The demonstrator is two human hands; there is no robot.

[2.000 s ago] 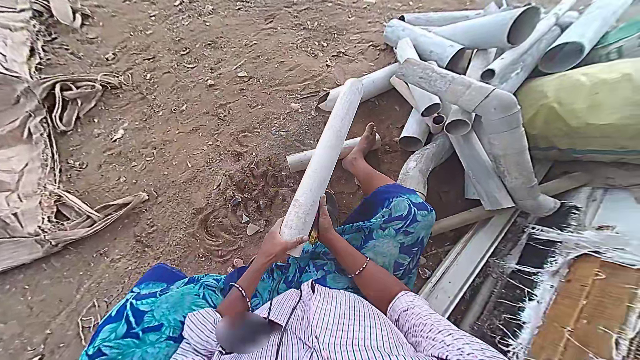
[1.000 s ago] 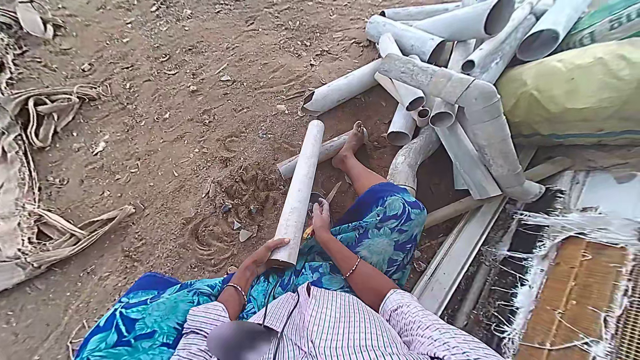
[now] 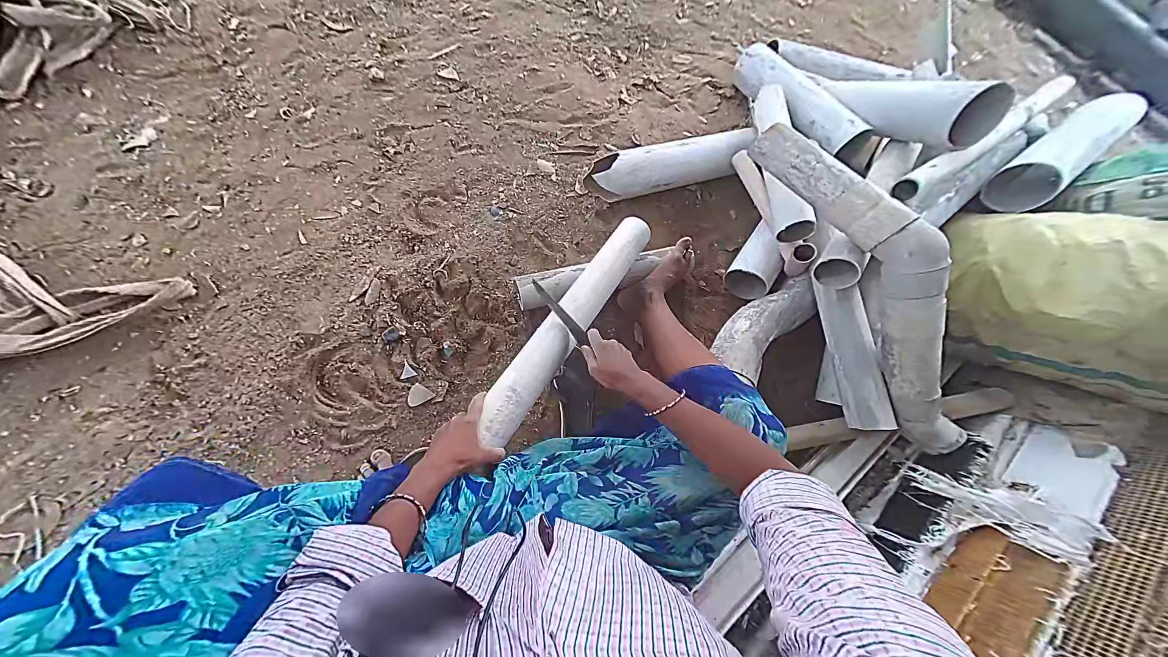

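Observation:
A whitish plastic pipe slants up and to the right in front of me. My left hand grips its near end, low in the view. Farther along, my right hand is closed on the handle of a knife with a dark blade. The blade lies across the pipe's upper side; whether its edge touches the pipe cannot be told. Beneath the pipe's far part, a shorter grey pipe rests on the soil beside my bare foot. Something dark stands below the pipe, partly hidden.
Several cut pipes are heaped at the upper right, with a jointed elbow pipe on top. Beyond them lies a full yellow-green sack. Worn boards and a frayed white sheet lie at the lower right. Cloth strips lie at the left.
The knife's blade has come across the pipe, where one second ago my right hand was beside it. My left hand has stayed on the near end. Two seconds ago both hands were near that end.

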